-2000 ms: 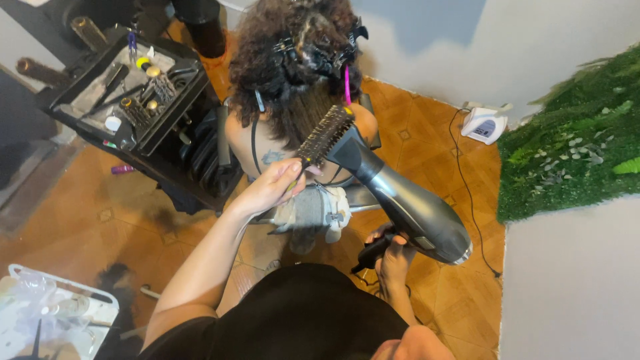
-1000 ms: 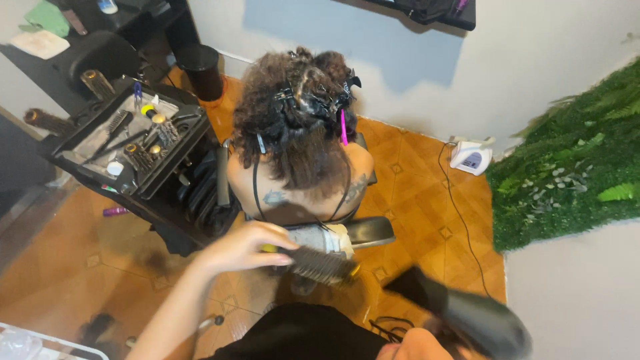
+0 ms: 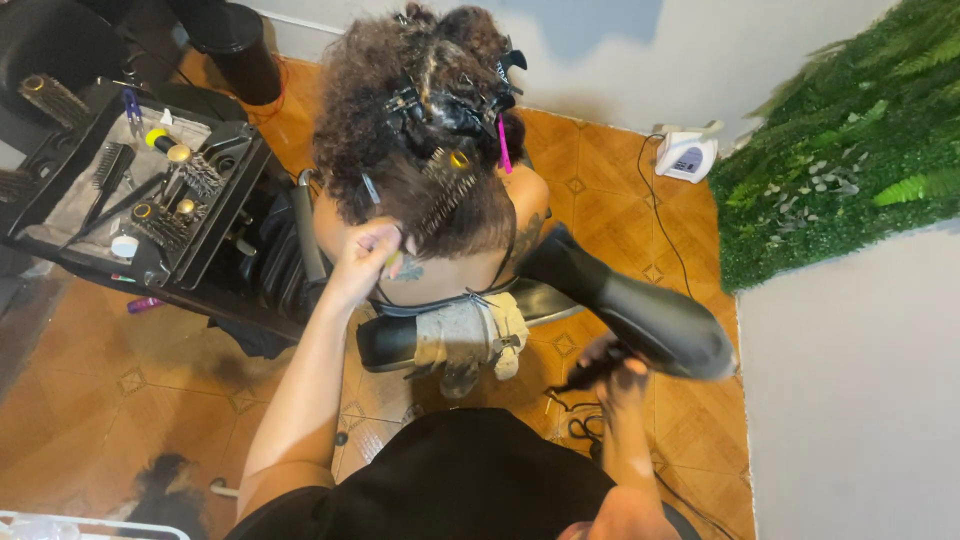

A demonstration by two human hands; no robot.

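Note:
A person with curly dark hair [image 3: 352, 112] sits on a chair, back to me. My left hand [image 3: 371, 255] is closed around the handle of a round hairbrush [image 3: 446, 195], whose bristles lie in the loose lower hair at the back of the head. My right hand [image 3: 619, 375] grips the handle of a black hair dryer [image 3: 652, 315]; its nozzle points up and left, beside the person's tattooed shoulder and apart from the brush. Black claw clips [image 3: 510, 75], a pink clip [image 3: 503, 146] and a pale blue clip [image 3: 371, 188] sit in the hair.
A black trolley [image 3: 202, 274] at the left holds several round brushes, a vent brush [image 3: 112, 169] and clips. A black bin [image 3: 244, 60] stands behind it. A white device [image 3: 686, 156] with a cable is by the wall, near a green plant panel [image 3: 832, 150]. Cut hair [image 3: 165, 495] lies on the floor.
The round brush has moved from below the hair up into it. The dryer has come back left and up, toward the person's shoulder. The view has shifted closer to the head.

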